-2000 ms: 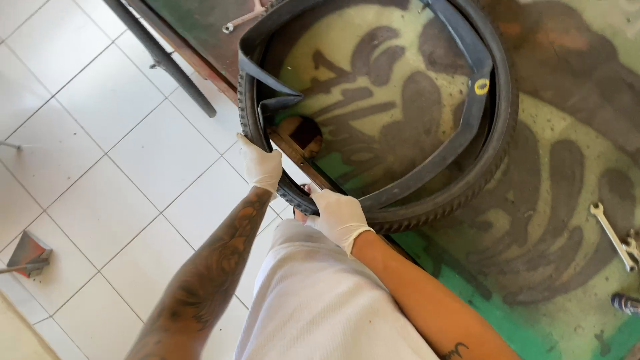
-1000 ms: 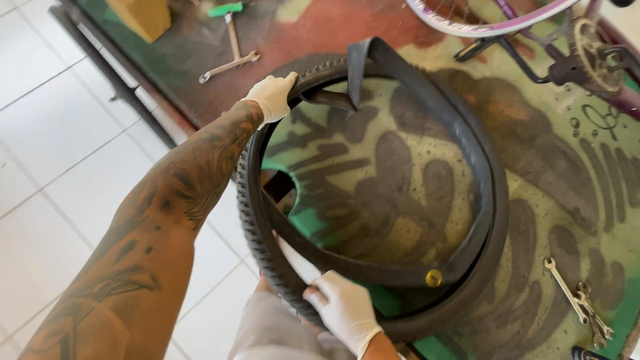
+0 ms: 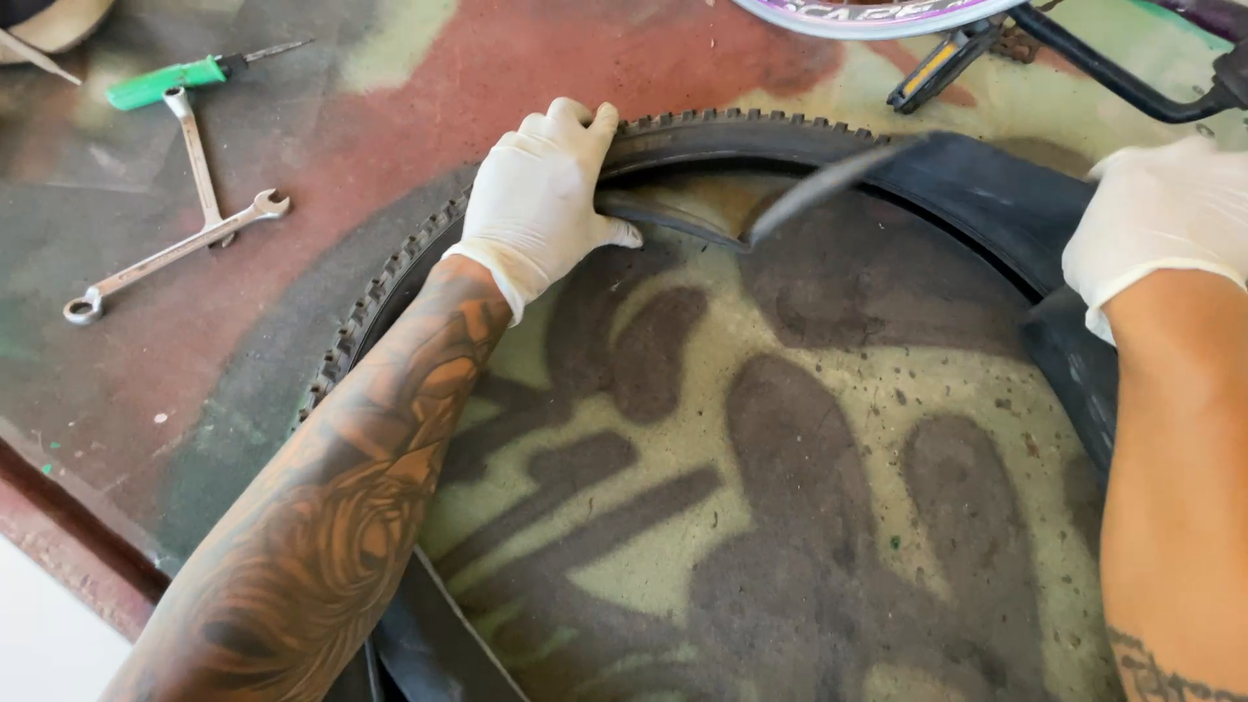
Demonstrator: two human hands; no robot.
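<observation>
A knobby black bicycle tire lies flat on the painted table top. My left hand, in a white glove, grips its upper left part, with the thumb on the inner side. A flat black inner tube runs partly along the inside of the tire and is folded near the top. My right hand, also gloved and slightly blurred, is at the right edge over the tube, its fingers curled around the tube. The lower part of the tire is hidden by my left forearm or out of view.
Two combination wrenches and a green-handled screwdriver lie at the upper left. A bicycle wheel rim, a pedal and a crank arm are at the upper right. The table edge runs at the lower left.
The tire has come away from the table edge, farther onto the table top. My right hand has moved from the tire's near side to the tube at its far right. The view is closer.
</observation>
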